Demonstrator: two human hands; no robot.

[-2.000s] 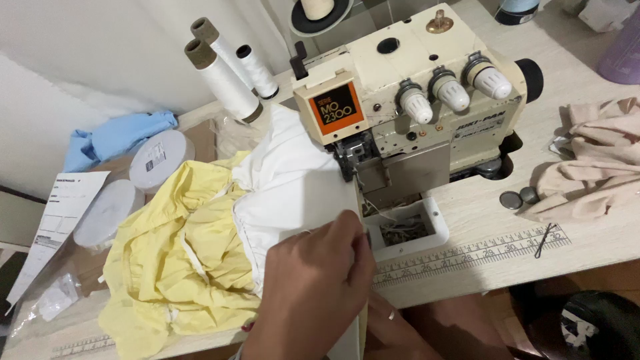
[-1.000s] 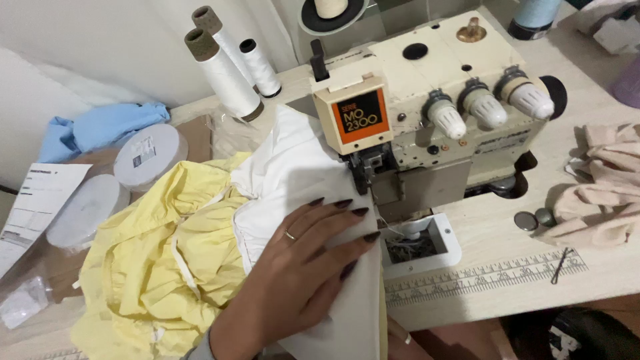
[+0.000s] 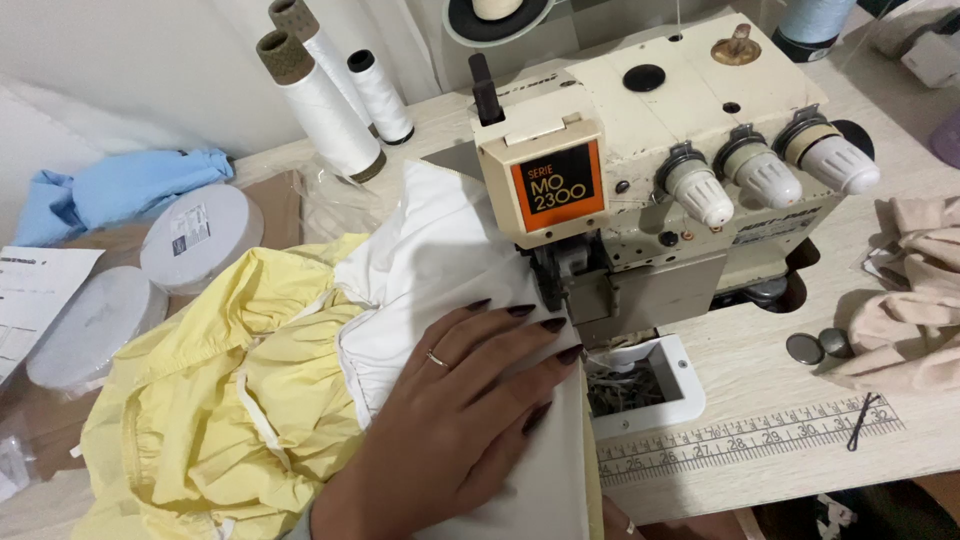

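My left hand (image 3: 450, 412) lies palm down on white fabric (image 3: 450, 255), its fingertips close to the presser foot (image 3: 551, 281) of a cream overlock sewing machine (image 3: 645, 142). The fingers are slightly spread and grip nothing. The white fabric reaches under the machine head and joins or overlaps a gathered yellow garment (image 3: 247, 390) on the left. A yellow edge shows under the white along its right side. Low in view, beyond the fabric edge, a small part of my right hand (image 3: 619, 519) shows a ring; its fingertips are hidden.
Thread cones (image 3: 322, 105) stand behind the fabric. Plastic-wrapped rolls (image 3: 202, 236), blue cloth (image 3: 142, 187) and a paper (image 3: 37, 300) lie left. Right are a scrap bin (image 3: 682, 382), a printed ruler (image 3: 750, 442), a hairpin (image 3: 862, 424), round metal pieces (image 3: 805, 349) and beige cloth (image 3: 915, 300).
My left hand has gone from a bent, closed posture two seconds ago to lying flatter on the white fabric with its fingers extended. Less of my right hand shows now.
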